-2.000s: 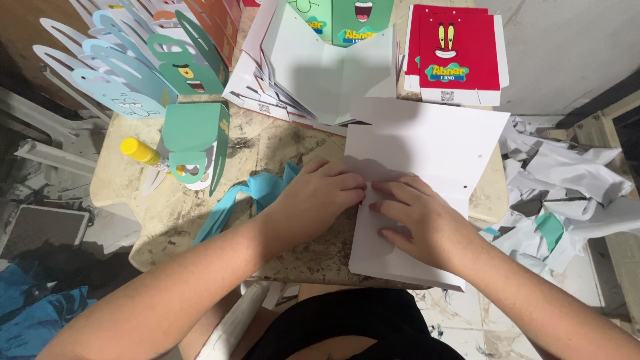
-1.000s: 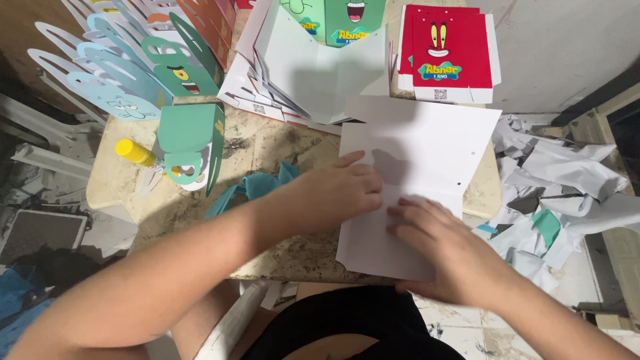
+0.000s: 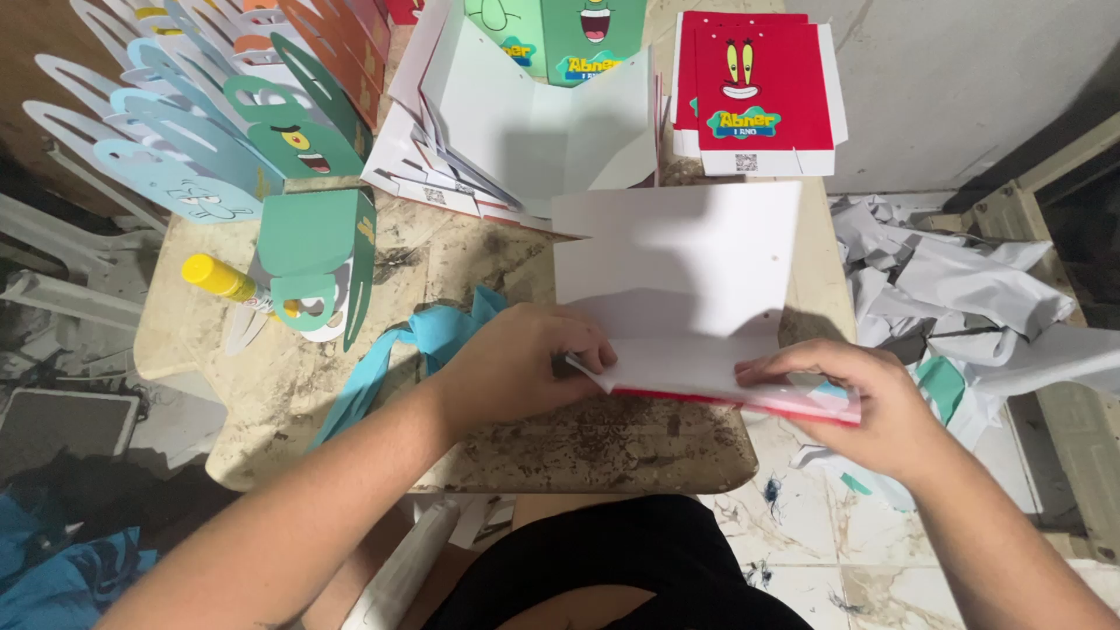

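Note:
A white-backed card sheet (image 3: 674, 271) with a red printed face lies on the table in front of me, its near edge lifted and folded up. My left hand (image 3: 534, 363) pinches the left end of that edge between thumb and fingers. At the right end, my right hand (image 3: 831, 394) grips the folded strip, fingers on the white side; its thumb is partly hidden. Red shows along the underside. Blue cloth strips (image 3: 446, 332) lie beside my left hand. Red printed cards (image 3: 770, 87) are stacked beyond the sheet.
A green folded box (image 3: 306, 227) and a yellow-capped glue stick (image 3: 219, 276) are at the left of the stained table (image 3: 586, 451). Behind stand rows of handled character boxes (image 3: 192, 166) and open card sheets (image 3: 525, 122). Crumpled paper (image 3: 954, 271) lies at the right.
Both hands pressed on the flat sheet earlier; now they hold its near edge, which is raised and shows red. My right hand has moved to the sheet's near right corner.

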